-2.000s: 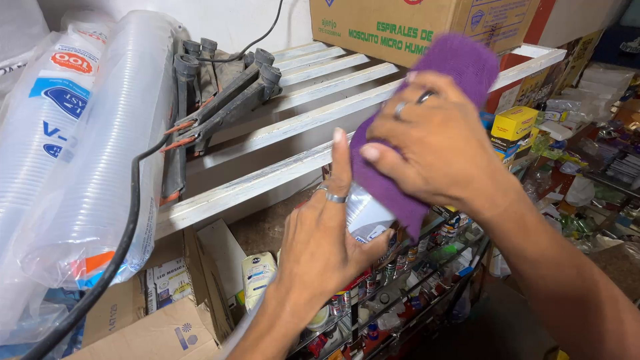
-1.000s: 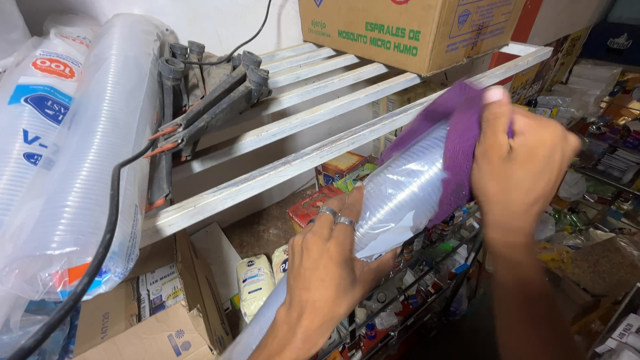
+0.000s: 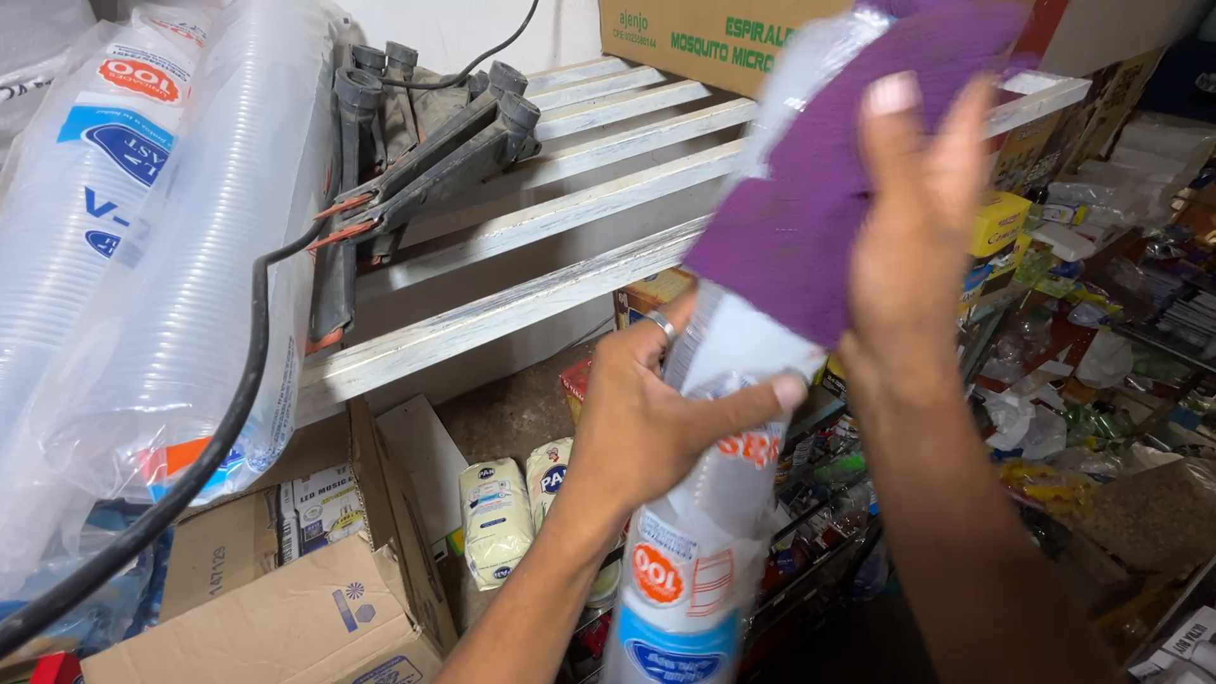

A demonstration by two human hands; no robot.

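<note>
My left hand (image 3: 665, 408) grips a clear plastic sleeve of disposable cups (image 3: 698, 532), held upright and leaning to the right, with its thumb across the front. A purple cloth (image 3: 788, 218) lies over the sleeve's upper part. My right hand (image 3: 912, 228), blurred, presses the cloth against the sleeve from the right, its fingers pointing up. Two more wrapped sleeves of cups (image 3: 204, 247) rest at the left, beside black cable connectors (image 3: 427, 152) on a white slatted rack (image 3: 513, 313).
A cardboard box (image 3: 684, 43) sits on the back of the rack. A black cable (image 3: 256, 351) runs down the left side. Below are an opened carton (image 3: 275, 608) and yellowish flour bags (image 3: 496, 522). Shelves crowded with packaged goods (image 3: 1073, 380) fill the right.
The sleeve was slanted across the view a second ago and now stands more upright. My right hand has moved up with the cloth, and more of the sleeve's printed lower part shows.
</note>
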